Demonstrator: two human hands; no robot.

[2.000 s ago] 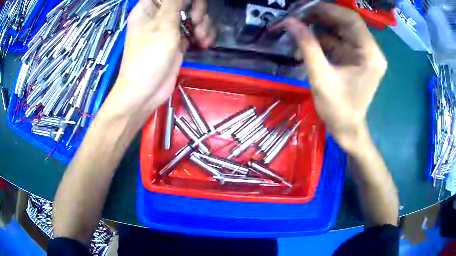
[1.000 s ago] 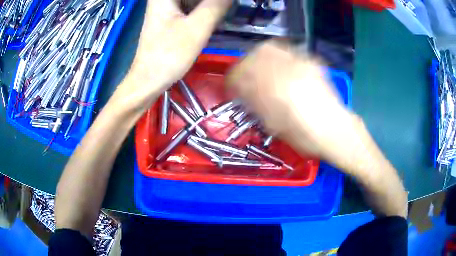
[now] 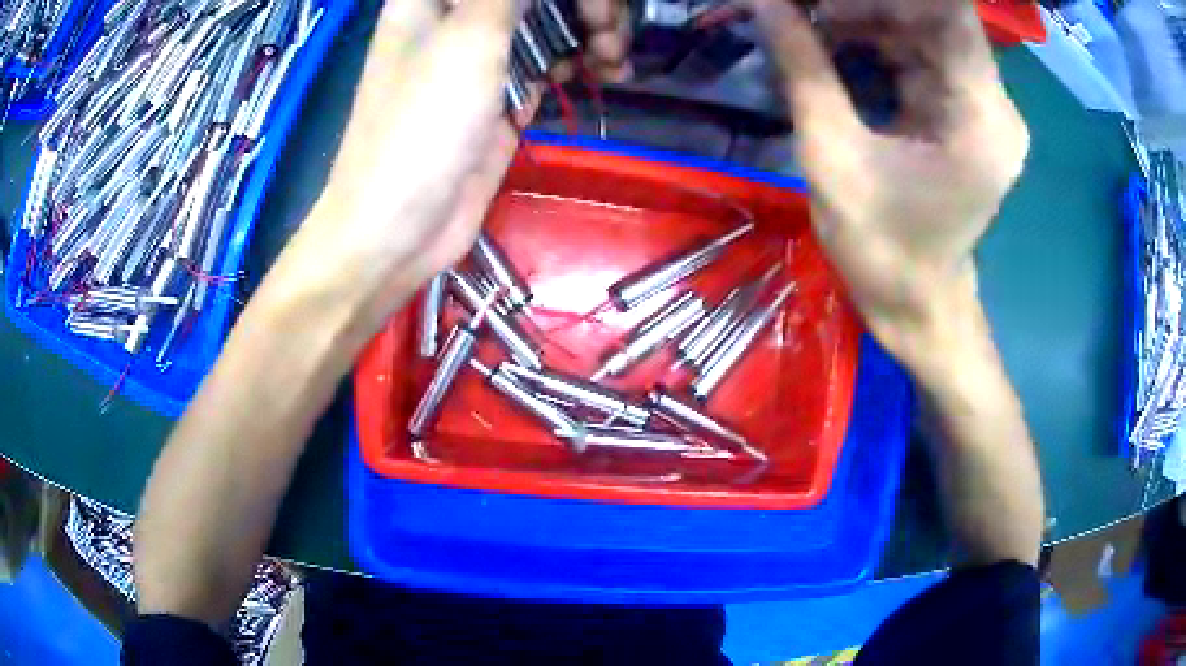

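Observation:
My left hand [image 3: 436, 143], partly cut off by the top edge, holds a bunch of silver metal cylinders [image 3: 544, 46] with red wires hanging down. My right hand [image 3: 904, 143] is at the dark machine [image 3: 689, 98] at the top, its fingers near the machine and partly cut off; whether it grips a part cannot be told. Several silver cylinders with thin shafts [image 3: 520, 390] lie loose in the red tray [image 3: 598, 484], which sits inside a blue tray [image 3: 624, 553] between my forearms.
A blue tray [image 3: 241, 247] heaped with slim metal parts stands at left. Another blue tray [image 3: 1129, 325] of slim parts is at the right edge. A small red bin [image 3: 1012, 18] is at top right. Bundled cylinders [image 3: 111, 559] lie below the green table's edge at lower left.
My right hand has moved from over the red tray up to the machine. Some cylinders in the tray lie differently. The bunch in my left hand now shows more.

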